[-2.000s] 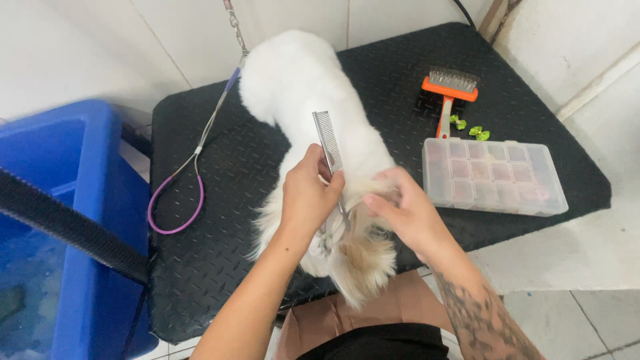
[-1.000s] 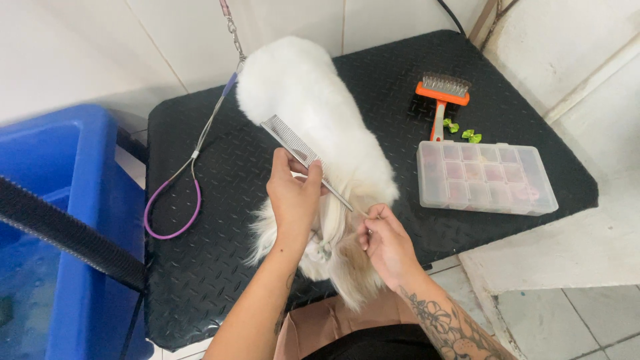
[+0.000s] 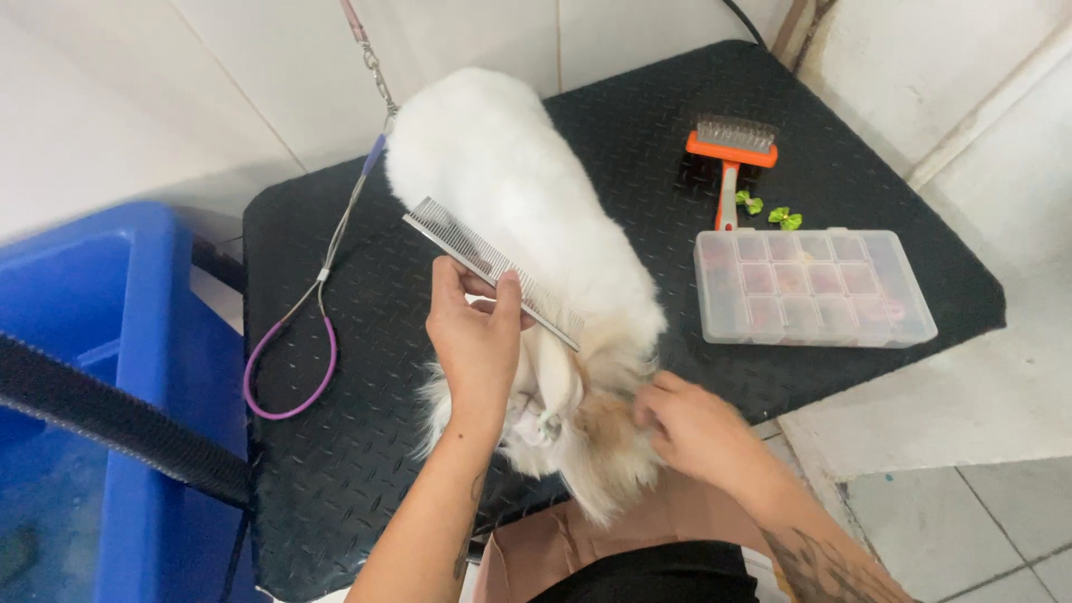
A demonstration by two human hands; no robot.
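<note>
A small white dog [image 3: 528,193] lies or stands on a black grooming table, its long-haired tan and cream head end [image 3: 615,427] nearest me. My left hand [image 3: 477,327] holds a metal grooming comb [image 3: 456,243] between thumb and fingers, slanted across the dog's side, its lower end at the longer fur. My right hand [image 3: 687,423] is at the right edge of the tan fur, slightly blurred, its fingers bent; whether they grip any hair is unclear. Part of a hair tie or band [image 3: 546,419] shows amid the fur.
On the black table [image 3: 352,469] lie an orange slicker brush [image 3: 733,151], green bows [image 3: 785,219] and a clear compartment box [image 3: 816,289]. A purple grooming loop [image 3: 291,414] hangs at left on a chain. A blue tub [image 3: 146,377] and a black post [image 3: 117,419] stand left.
The comb has turned from steep to slanting up and left. My right hand has moved from the fur near the comb's end to the right side of the tan fur.
</note>
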